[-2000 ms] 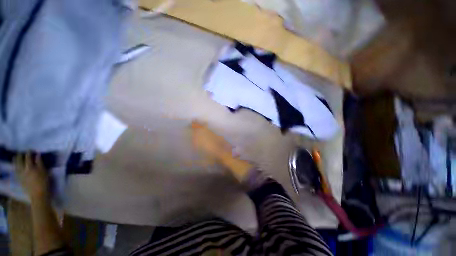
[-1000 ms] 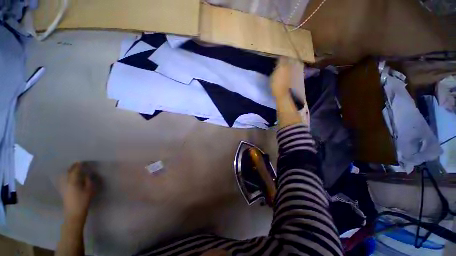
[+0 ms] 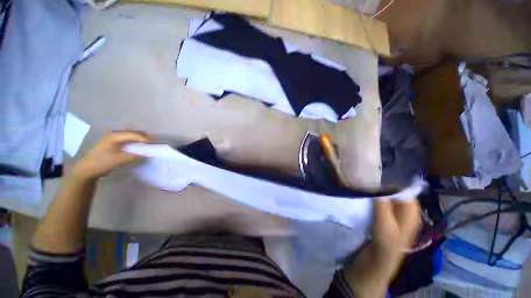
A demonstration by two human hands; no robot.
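Note:
A long white panel with a black edge is stretched between my hands above the front of the pale table. My left hand grips its left end. My right hand, a little blurred, grips it near the right end. The steam iron, with a silver rim and orange-brown handle, rests just behind the panel. An untidy stack of white and black panels lies farther back. A pale pile of panels lies at the far left.
A white paper slip lies beside the pale pile. A tan board strip edges the back of the table. Dark cloth, a brown board and a black hanger are at the right.
My right hand has come from the white and black stack to the front with a panel. My left hand, empty before, now holds its other end. More black shows on top of the stack.

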